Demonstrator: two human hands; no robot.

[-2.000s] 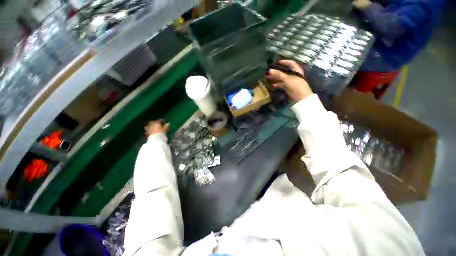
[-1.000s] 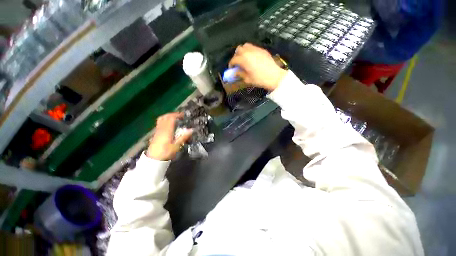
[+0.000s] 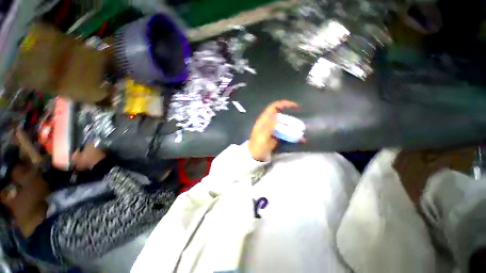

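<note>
The picture is blurred. My left hand [image 3: 262,132] is at the near edge of the dark grey bench [image 3: 341,114], its fingers around a small white and light-blue object [image 3: 289,128]. What the object is, I cannot tell. A loose heap of narrow white-silver strips [image 3: 200,96] with reddish-purple marks lies left of and beyond my hand. Flat silver-white pieces [image 3: 322,72] lie in a heap at the back centre of the bench. My right sleeve shows at the lower right, but my right hand cannot be made out.
A grey ribbed cylinder with a purple-blue rim [image 3: 169,49] stands behind the strips, with a yellow item [image 3: 143,98] below it. Another person's patterned sleeve [image 3: 101,218] and hand are at the left. A brown box [image 3: 426,165] is partly visible at the right.
The view has swung left. The strips, cylinder and other person now show more fully. A blue and white thing was at my right hand; a similar one is now in my left. My right hand has left view.
</note>
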